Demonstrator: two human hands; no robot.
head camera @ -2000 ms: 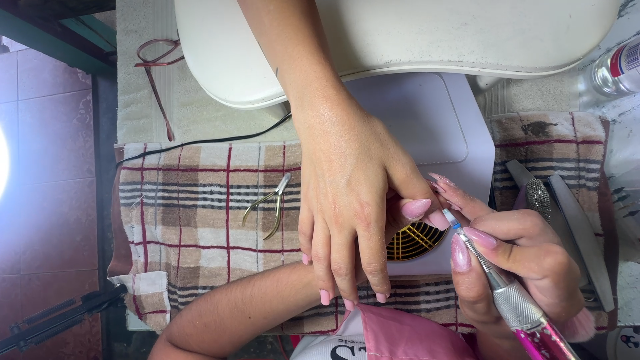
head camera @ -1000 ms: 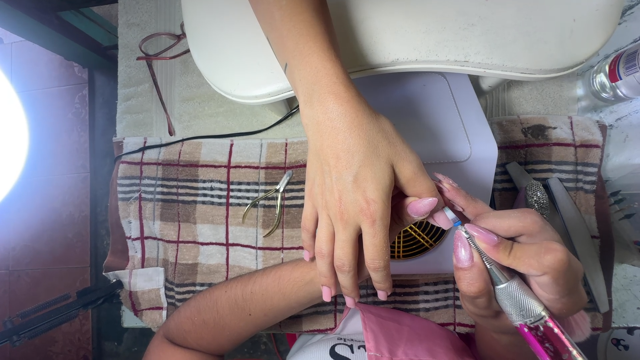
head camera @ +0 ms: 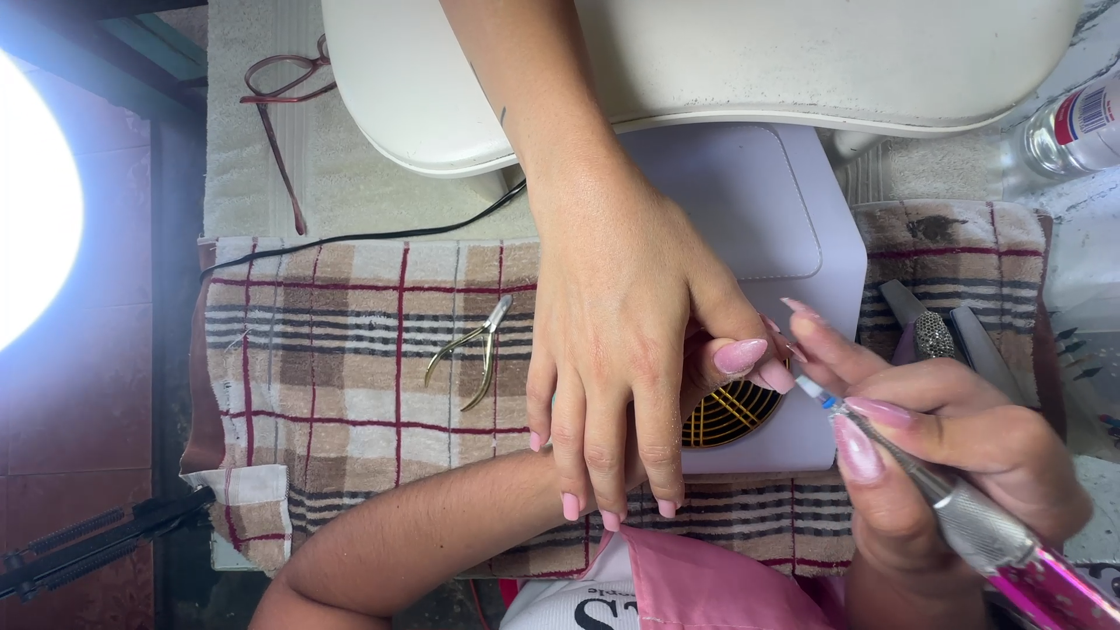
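Observation:
My right hand holds an electric nail drill with a silver grip and a pink, glittery body. Its pale bit with a blue band is close to the thumb of another person, whose hand reaches in from the top, palm down, with pink nails. My left hand is mostly hidden beneath that hand; its thumb, with a shiny pink nail, presses on the person's thumb. Whether the bit touches the nail, I cannot tell. Metal cuticle nippers lie on the plaid towel to the left.
Under the hands sits a pale nail dust collector with a round grille. A white armrest spans the top. Eyeglasses and a black cable lie at upper left, a clear bottle at upper right, grey files at right.
The bright light at the left edge takes up more of the view than before. Both hands keep nearly the same position, with the drill bit still near the other person's thumb.

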